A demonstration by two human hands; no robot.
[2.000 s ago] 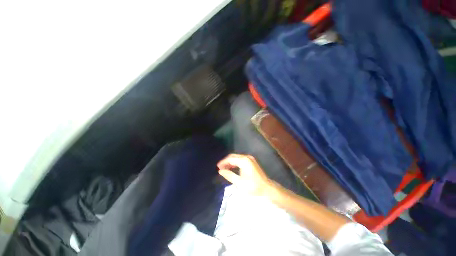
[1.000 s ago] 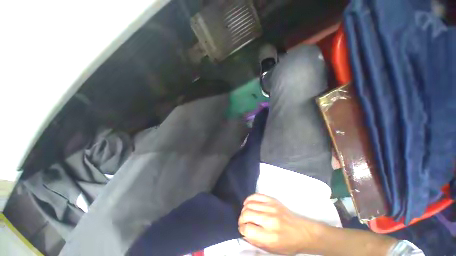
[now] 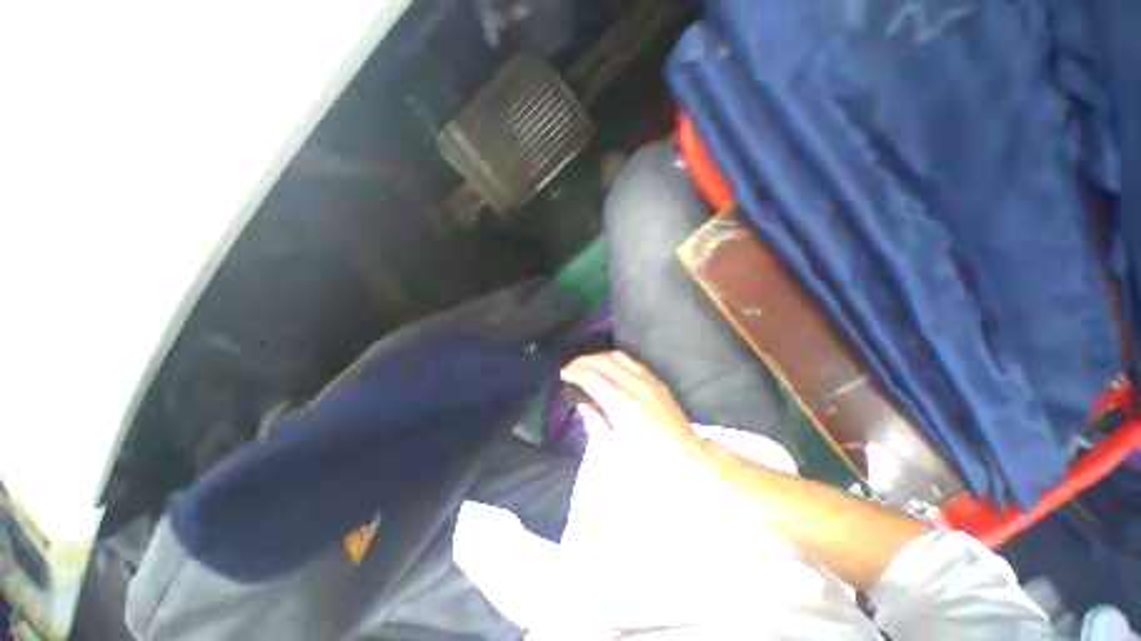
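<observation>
A grey garment (image 3: 294, 601) lies across my lap at the lower left. Its navy panel (image 3: 375, 438) is spread over it, with a small orange-yellow badge (image 3: 362, 540) just below. White cloth (image 3: 663, 538) lies at the lower centre; where it ends and my clothing begins is unclear. My right hand (image 3: 626, 394) reaches in from the lower right, palm down with fingers bent, at the right end of the navy panel and over the white cloth. Its fingertips are blurred, and whether they grip cloth cannot be told. My left hand is out of the picture.
The white table (image 3: 150, 188) fills the upper left, with its curved edge beside my lap. A ribbed foot pedal (image 3: 519, 132) is below it. At the right, folded navy garments (image 3: 901, 225) lie on a red stool (image 3: 1064, 488), with a brown board (image 3: 807, 344) along their near side.
My right hand has moved up and slightly left. The navy panel now lies further up and left across the grey cloth, and the badge has come into view. The camera view has shifted.
</observation>
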